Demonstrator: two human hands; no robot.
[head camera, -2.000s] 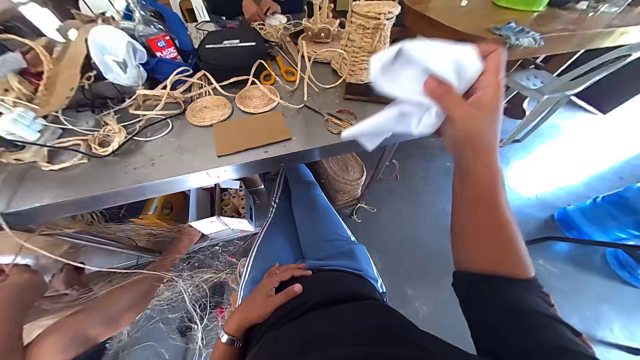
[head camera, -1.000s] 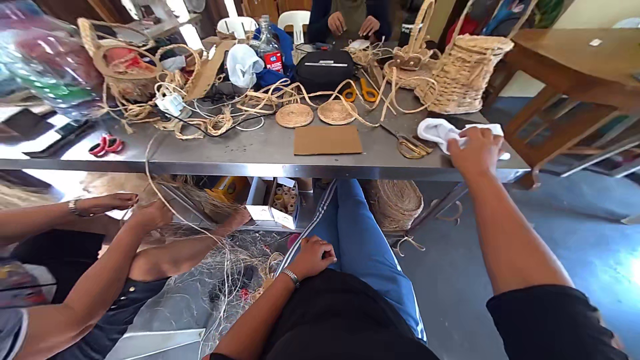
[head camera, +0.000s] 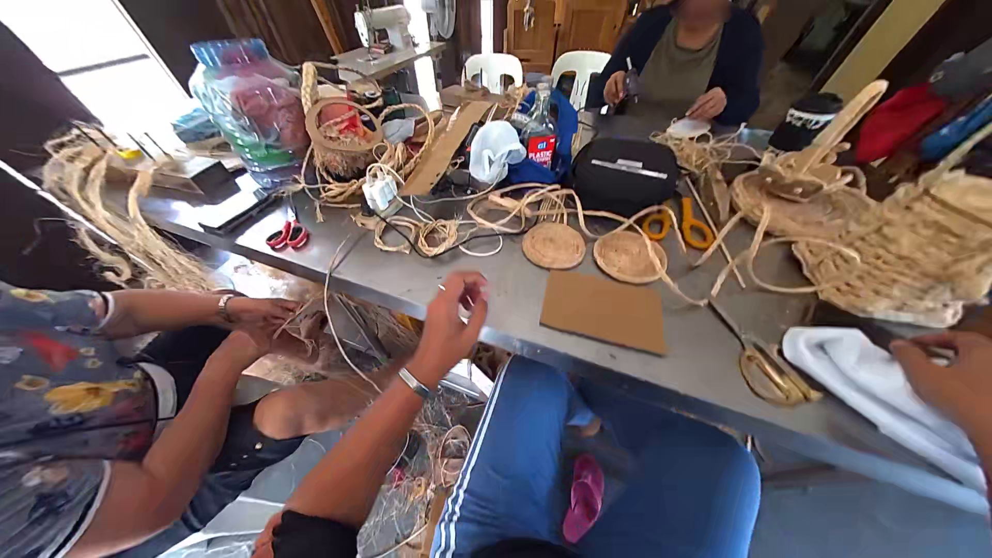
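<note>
My left hand (head camera: 457, 314) is raised just over the table's front edge, its fingers curled with small gaps; whether something thin is in them is unclear. At the right edge, my right hand (head camera: 949, 376) touches a white cloth (head camera: 868, 380) lying on the metal table, and the frame cuts off part of that hand. Brass-coloured scissors (head camera: 767, 376) lie left of the cloth. A brown cardboard piece (head camera: 603, 311) rests between my hands. Behind it are two round woven fibre discs (head camera: 553, 246), (head camera: 630, 256), with orange-handled scissors (head camera: 678, 226) to their right.
A woven basket (head camera: 899, 248) lies at right, beside loose fibre cords. Farther back stand a black case (head camera: 625, 177), a glass bottle (head camera: 542, 132) and a large plastic jar (head camera: 252, 116). Red-handled scissors (head camera: 287, 235) lie at left. One person works with strands at left; another sits across the table.
My left hand has risen from my lap to the table's edge. The white cloth, held up in my right hand two seconds ago, now lies on the table. The view has swung left.
</note>
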